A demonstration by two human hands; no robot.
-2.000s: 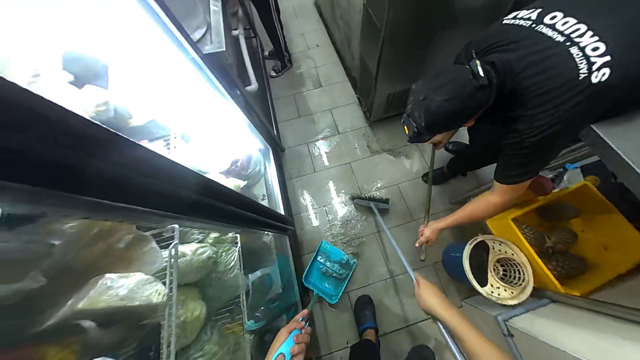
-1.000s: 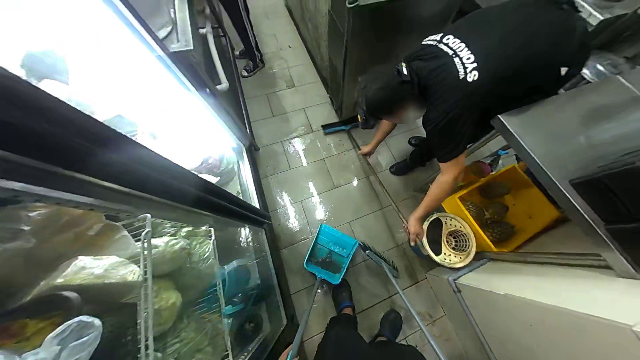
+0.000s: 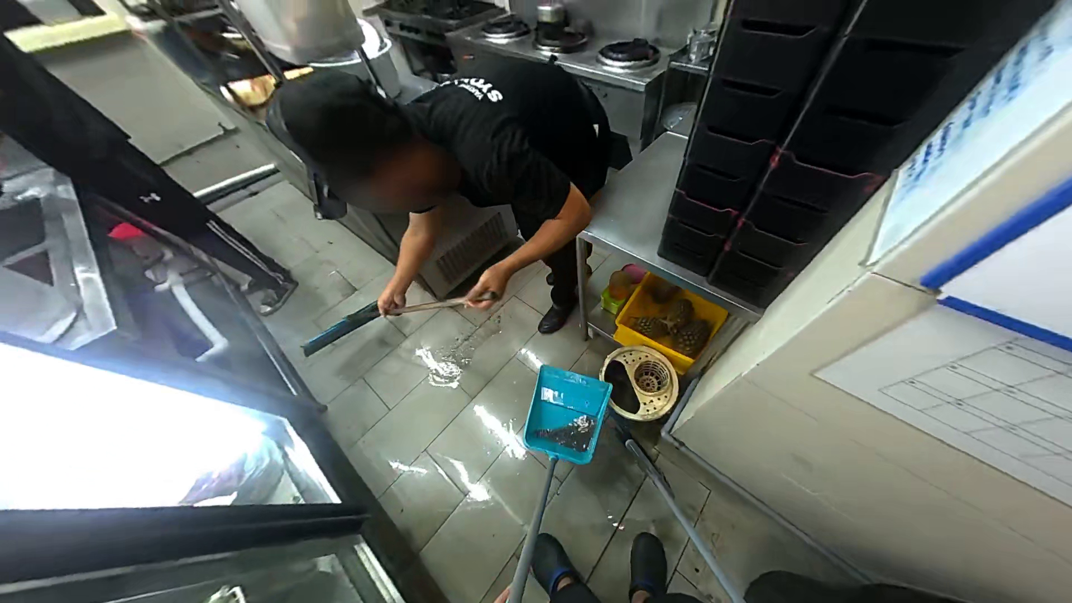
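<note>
Only a sliver of my left hand [image 3: 502, 595] shows at the bottom edge, against the long grey handle of a blue dustpan [image 3: 568, 414]. Dark wet debris lies in the pan, which is beside a cream mop-bucket wringer [image 3: 640, 383]. A broom [image 3: 662, 486] with a grey handle slants down to the bottom edge, right of my shoes; its head is partly hidden near the dustpan. My right hand is out of view. Ahead, a co-worker bends over and holds a floor squeegee [image 3: 342, 327] with both hands, its blade low over wet floor tiles [image 3: 452, 394].
A glass-door fridge [image 3: 167, 431] stands at the left, with another person's leg [image 3: 243, 255] beyond it. At the right are a steel table [image 3: 641, 201] with stacked black crates [image 3: 770, 142], a yellow crate [image 3: 712, 314] of pineapples, and a wall with a pipe [image 3: 737, 486].
My right hand, on the broom handle in the earliest frame, is out of view. The co-worker has moved the squeegee across the floor toward the left. The view has swung up and right.
</note>
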